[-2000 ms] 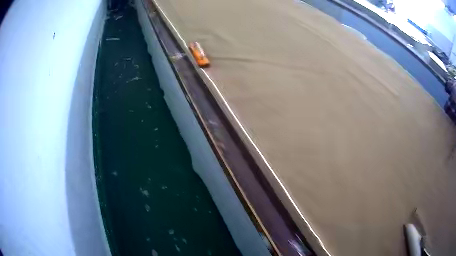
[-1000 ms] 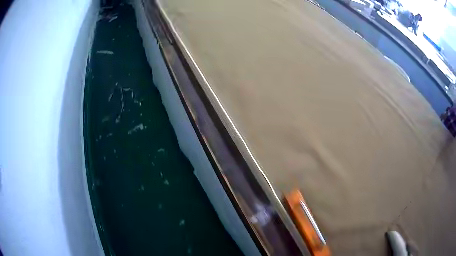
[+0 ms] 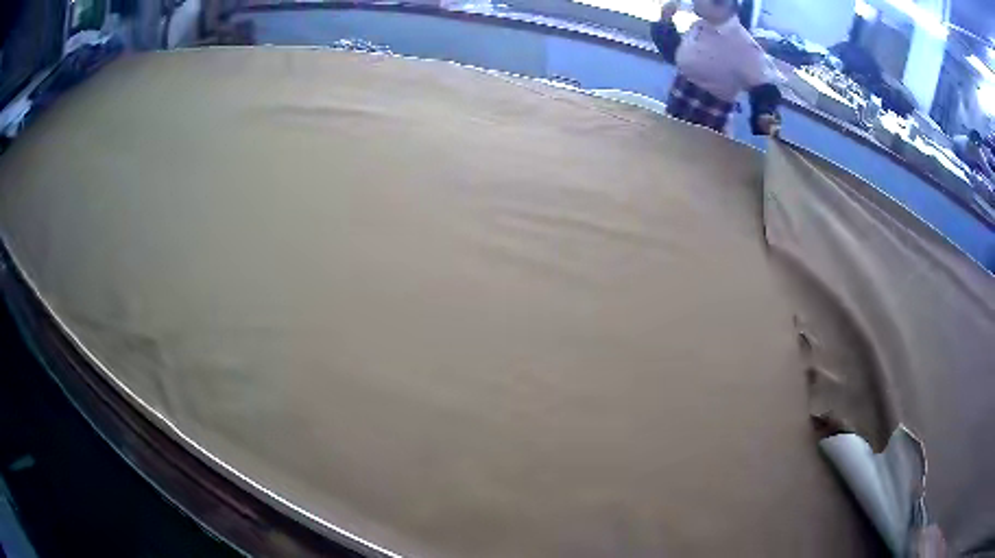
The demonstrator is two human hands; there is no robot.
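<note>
A wide khaki-tan fabric ply (image 3: 436,305) covers the long table, with soft wrinkles and a thin whitish selvedge along its near edge. At the right, a loose top ply (image 3: 938,338) is folded and rippled, with a ragged edge. Its near corner is turned up and shows a pale grey-white face (image 3: 867,474). A small pinkish patch at the bottom right edge, against this corner, may be fingers of my right hand (image 3: 931,542). It is cut off and blurred, so its grip cannot be told. My left hand is not in view.
A person (image 3: 720,60) in a pale top and checked lower garment stands across the table, one hand at the loose ply's far corner. The dark wooden table edge (image 3: 142,431) curves along the lower left. Another table with piled material (image 3: 840,93) stands behind the person.
The view has swung right and up across the cloth. The orange tool has left the picture. The person and the folded loose ply now show at the right.
</note>
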